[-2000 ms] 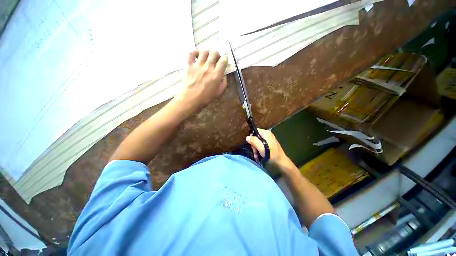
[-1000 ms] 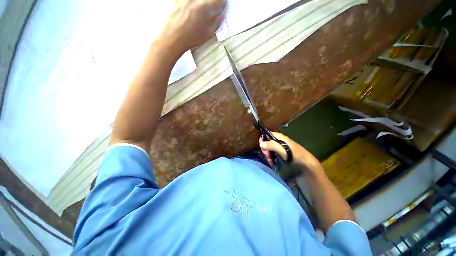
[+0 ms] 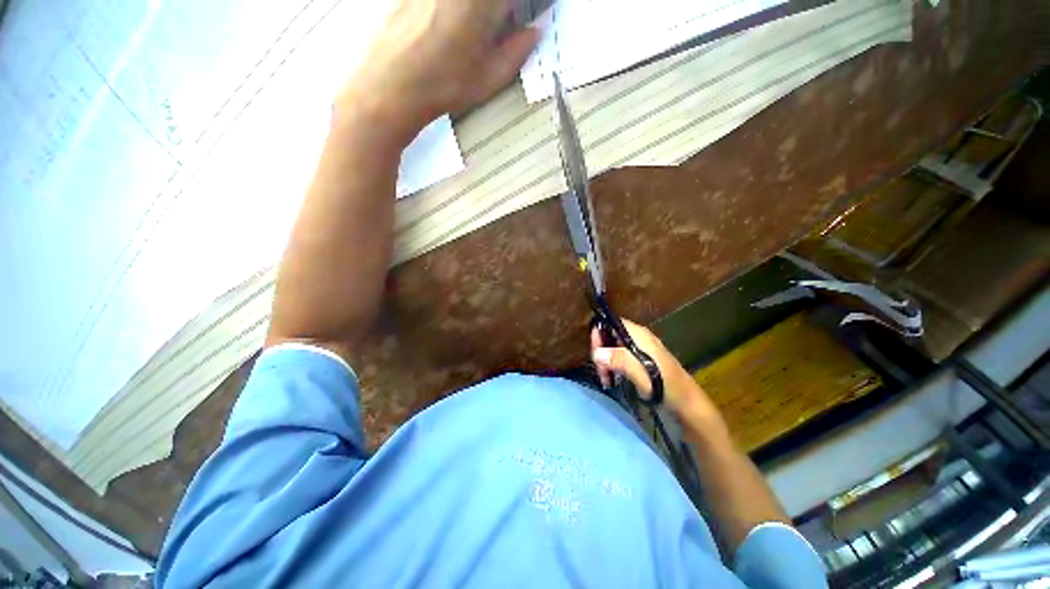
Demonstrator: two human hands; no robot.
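My right hand (image 3: 631, 366) grips the black handles of the tailor's shears (image 3: 579, 219). The blades point away from me across the table edge, with their tips over the striped fabric (image 3: 507, 146) beside a white paper pattern. My left hand (image 3: 443, 58) is at the top of the view, over the large white paper pattern (image 3: 150, 150). Its fingertips are partly cut off at the top edge near a small dark thing, and whether it holds this I cannot tell. A small white paper flap (image 3: 428, 158) lies on the striped fabric beside my left forearm.
The brown mottled table (image 3: 484, 301) runs along the near side of the fabric. A second white paper pattern (image 3: 656, 25) lies at the top right. Below the table edge on the right are an open cardboard box (image 3: 979, 270), white paper strips (image 3: 864, 301) and a yellow-brown board (image 3: 789, 377).
My left hand has moved up and away from the fabric edge beside the shears. The white flap now shows by that forearm. The shears stay in my right hand, which has shifted slightly right.
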